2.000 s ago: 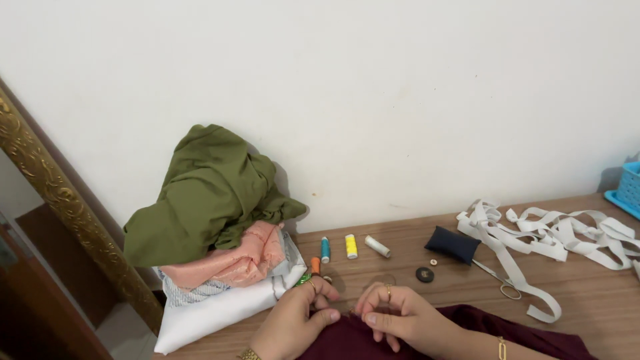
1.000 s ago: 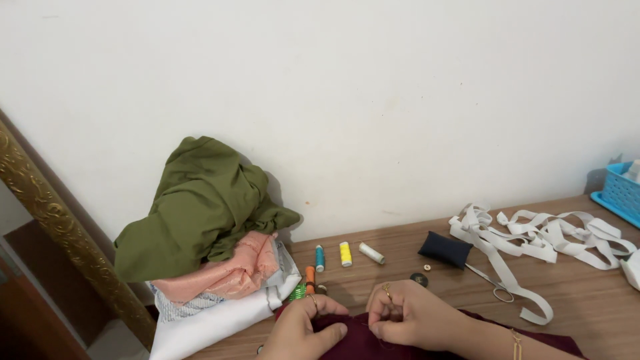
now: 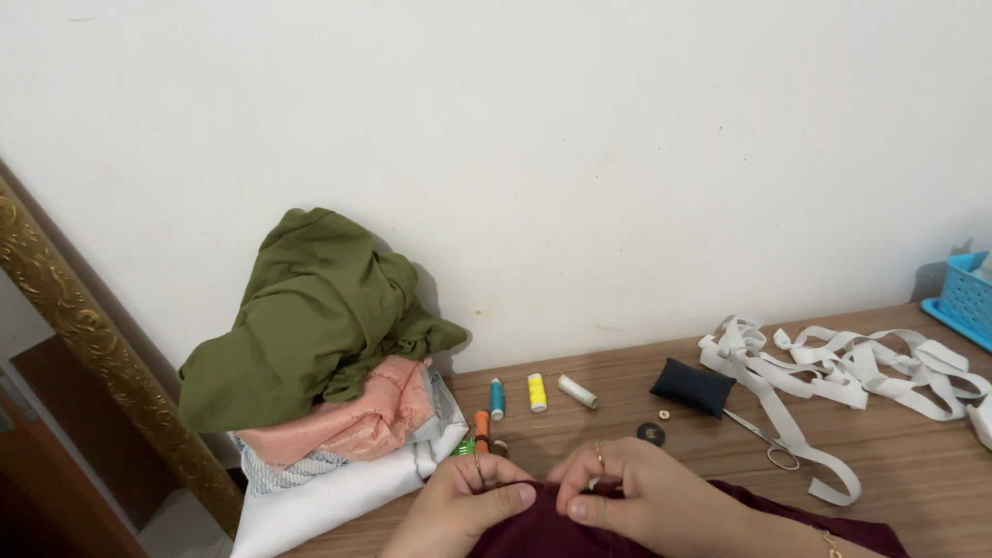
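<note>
A maroon cloth (image 3: 542, 535) lies across the table's front edge, its upper edge pinched in both hands. My left hand (image 3: 473, 500) grips it between thumb and fingers. Close by on the right, my right hand (image 3: 620, 488) pinches the same edge; whether a needle is between its fingers cannot be told. Behind the hands are a teal thread spool (image 3: 497, 399), a yellow spool (image 3: 537, 393) and a white spool (image 3: 578, 391). An orange spool (image 3: 482, 431) is near my left hand. A dark button (image 3: 651, 434) and a small light button (image 3: 664, 415) lie beyond my right hand.
Folded fabrics with a green cloth (image 3: 310, 318) on top are piled at the left. To the right lie a dark pincushion (image 3: 692, 386), small scissors (image 3: 763, 440) and tangled white elastic tape (image 3: 783, 411). A blue plastic basket (image 3: 969, 291) stands far right, a gold frame (image 3: 85, 333) far left.
Both hands keep hold of the maroon cloth and stay close together, with only small shifts of the fingers. The table items have not plainly moved.
</note>
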